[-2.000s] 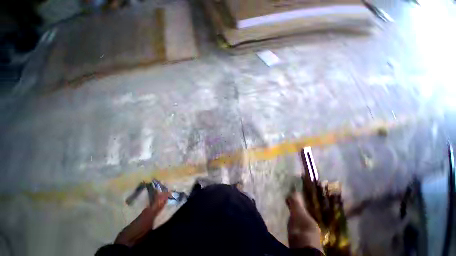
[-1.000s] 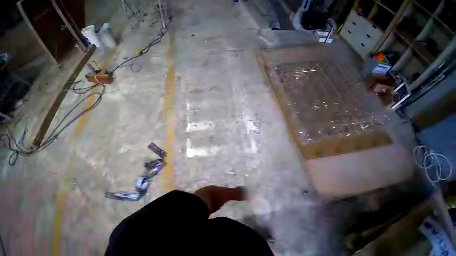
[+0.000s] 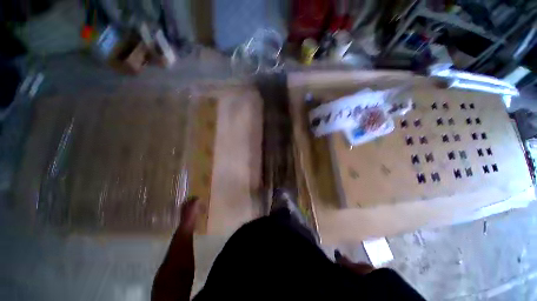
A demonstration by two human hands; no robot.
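Observation:
My left hand (image 3: 187, 218) hangs blurred at the lower left, over the near edge of a flat brown stack (image 3: 118, 159) with shiny film on it. I see nothing in it, but its finger shape is unclear. My right hand (image 3: 352, 264) is low at the right of my dark clothing, small, blurred and partly hidden; its grip is unclear. A pale tan board stack (image 3: 377, 188) with rows of dark marks lies to the right. A white printed sheet (image 3: 335, 114) lies on its upper left part.
A dark gap (image 3: 275, 135) runs between the two stacks, with my shoe (image 3: 284, 203) at its near end. A white piece (image 3: 377, 251) lies on the floor at the lower right. A coiled clear cord (image 3: 259, 50), a cardboard box (image 3: 132, 56) and shelving (image 3: 453, 26) stand behind.
The view has swung to the two stacks. The cables, buckets and crumpled strip on the floor are out of view. Both hands show now; one showed a second ago.

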